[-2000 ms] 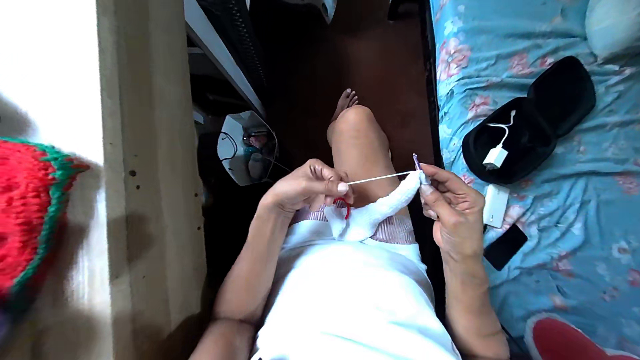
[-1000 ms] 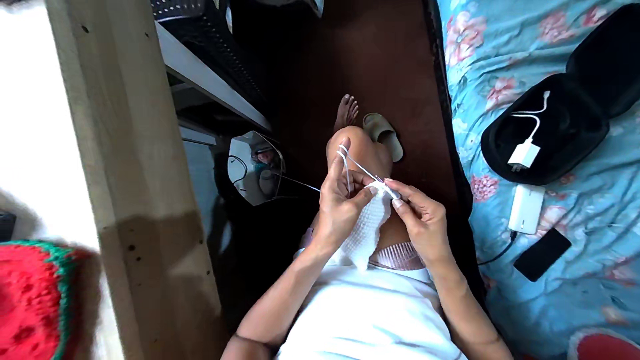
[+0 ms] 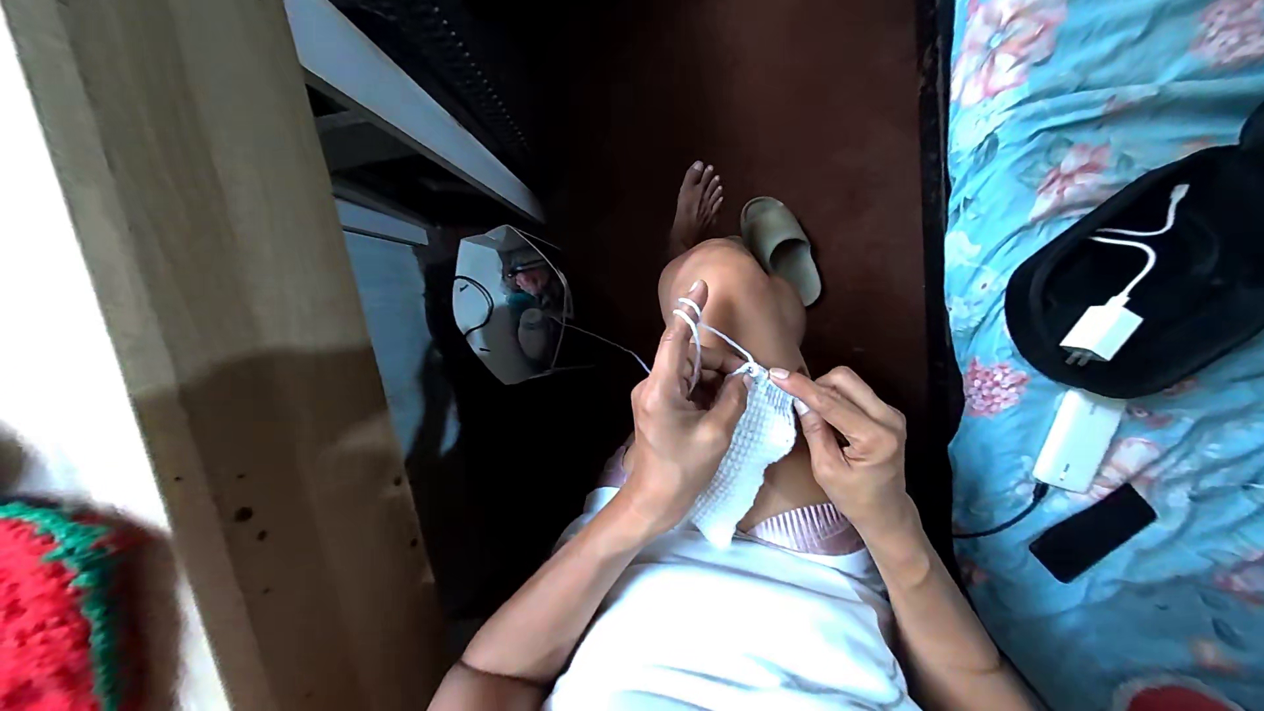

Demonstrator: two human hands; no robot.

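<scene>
A white crocheted piece (image 3: pixel 746 459) hangs between my hands above my lap. My left hand (image 3: pixel 679 420) pinches its upper left edge between thumb and a finger, with white yarn (image 3: pixel 726 339) looped around the raised index finger. My right hand (image 3: pixel 851 430) grips the top right edge of the piece with thumb and index finger; a crochet hook cannot be made out there, as the fingers cover that spot. A strand of yarn runs from my left hand to a white bag (image 3: pixel 484 314) on the left.
A wooden board (image 3: pixel 247 296) stands at the left, with red and green crochet (image 3: pixel 49 602) beyond. On the flowered bed at the right lie a black case (image 3: pixel 1185 267) with a white charger (image 3: pixel 1104 328), a white power bank (image 3: pixel 1078 441) and a black phone (image 3: pixel 1091 533). A slipper (image 3: pixel 782 247) rests on the floor.
Two seconds ago my hands were apart with yarn stretched between them and a purple hook at my right hand. They have come together at the piece, and yarn now loops my raised left index finger.
</scene>
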